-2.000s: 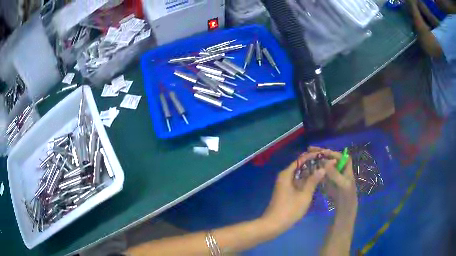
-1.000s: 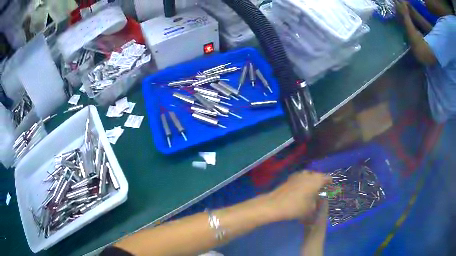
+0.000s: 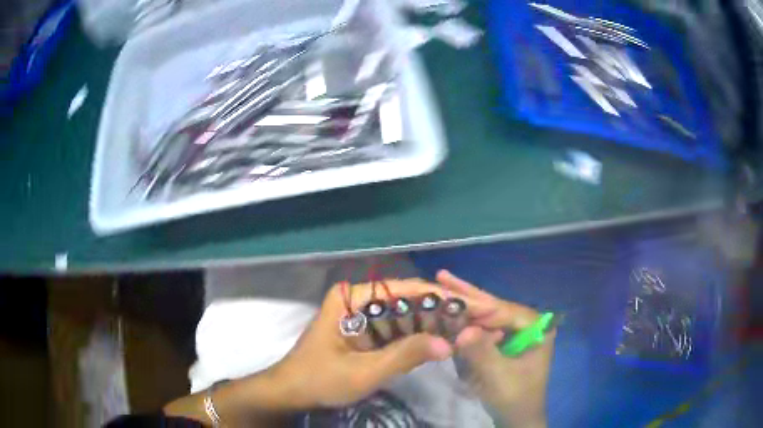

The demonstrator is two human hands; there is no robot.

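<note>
My left hand [image 3: 347,364] holds a row of several small cylindrical motors [image 3: 403,324] side by side, their black round ends with pale centres facing up toward me. Thin red wires [image 3: 378,282] rise from the left end of the row. My right hand [image 3: 506,372] holds a green-handled tool [image 3: 527,335] that points to the right, and its fingers touch the right end of the row. Both hands are in front of the bench edge, over my lap. The tool's tip is too blurred to make out.
A white tray [image 3: 269,194] heaped with silver cylinders lies on the green bench [image 3: 494,196]. A blue tray [image 3: 611,138] with fewer cylinders is at upper right, a white slip [image 3: 579,165] in front of it. A lower blue bin [image 3: 661,366] holds thin silver pieces. White cloth [image 3: 247,338] is at lower left.
The view has swung left, so the trays appear further right. The hands have come back from over the lower blue bin to above the lap, and the motor row shows clearly.
</note>
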